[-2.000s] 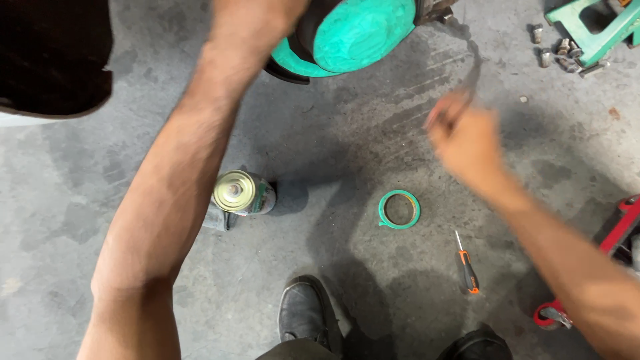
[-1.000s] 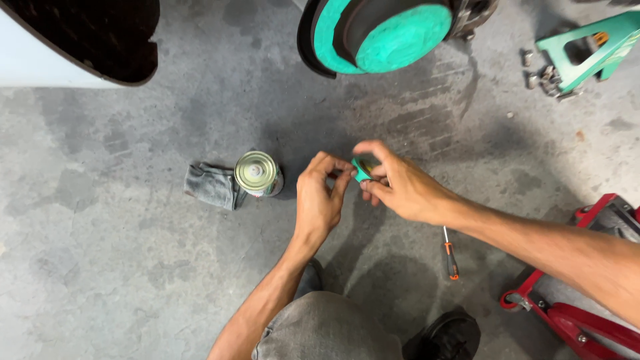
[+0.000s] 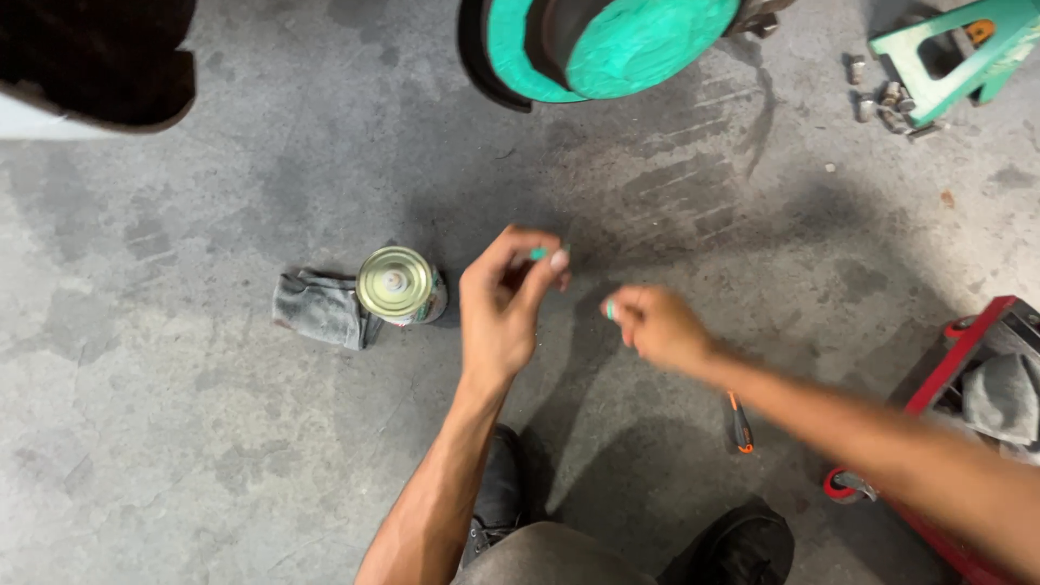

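Note:
My left hand pinches a small piece of green tape between thumb and fingertips, right of a metal can. To its right and slightly lower, my right hand also has a bit of green at its fingertips, with its fingers drawn together. A gap separates the hands, and the right one is blurred. At the top, green tape covers the round face of a wheel hub and brake assembly. The tape roll cannot be made out.
The metal can stands beside a folded grey cloth. A screwdriver lies under the right forearm's edge. A red wheeled floor jack is at right. Wheel nuts lie by a green jack stand. A dark-lined panel overhangs at left.
Both hands were together around green tape one second ago; now they are apart, each with a bit of green. Two seconds ago the tape roll lay on the floor.

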